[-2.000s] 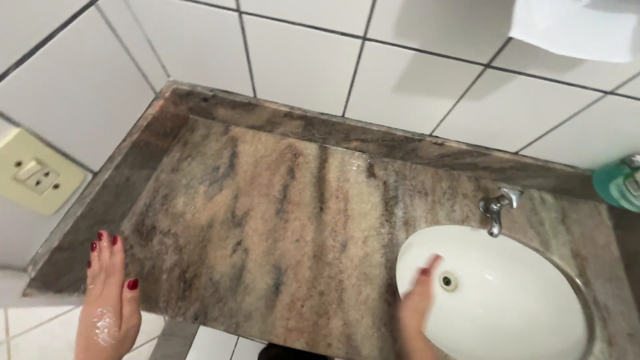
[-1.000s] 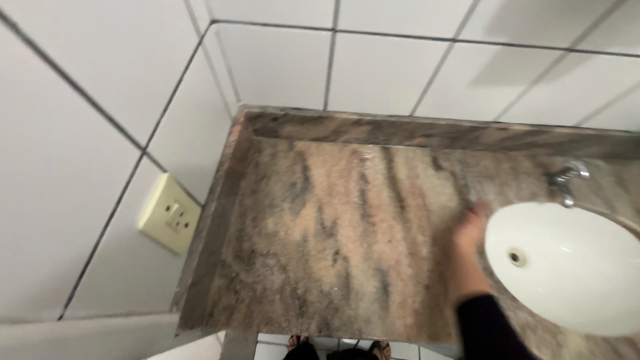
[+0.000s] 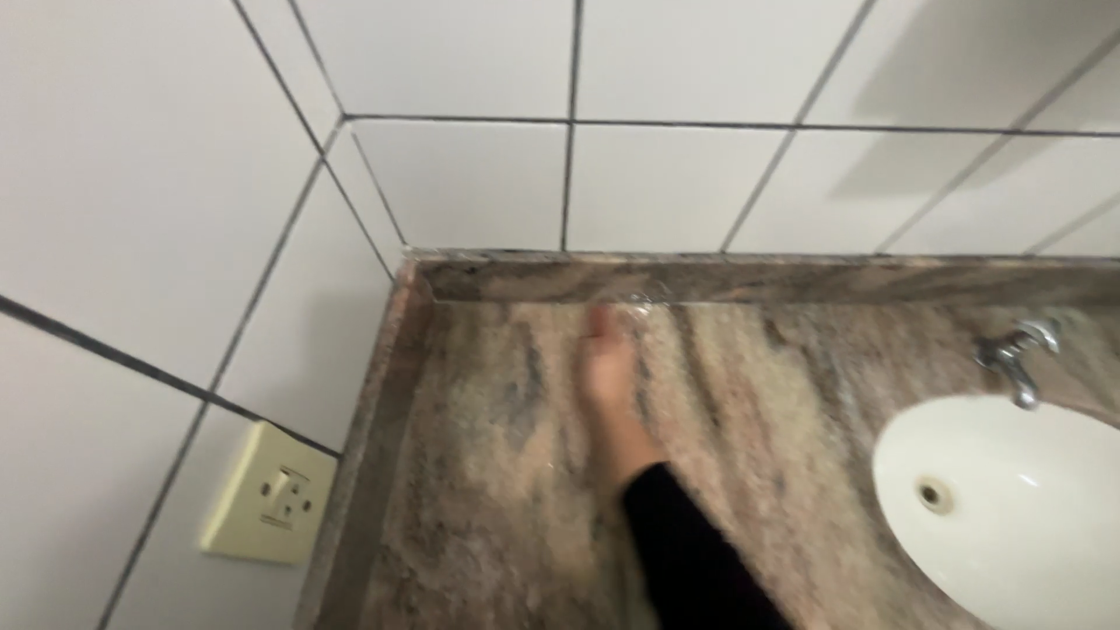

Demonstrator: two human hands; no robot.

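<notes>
My right hand (image 3: pixel 611 385), in a black sleeve, reaches over the brown and grey stone countertop (image 3: pixel 744 490). It is blurred, and its fingertips are near the base of the stone backsplash (image 3: pixel 787 280). No object shows in it; whether its fingers are apart or closed cannot be told. Just right of the fingertips, a wet-looking shiny patch (image 3: pixel 641 306) lies where the counter meets the backsplash. My left hand is out of the frame.
A white oval basin (image 3: pixel 1024 516) with a drain is set in the counter at the right, below a chrome faucet (image 3: pixel 1015 359). White tiled walls meet at the left corner. A cream outlet and switch plate (image 3: pixel 276 494) is on the left wall.
My right hand has moved left along the counter, from beside the basin to near the backsplash. My left hand, in view two seconds ago, has left the frame. The view has shifted left.
</notes>
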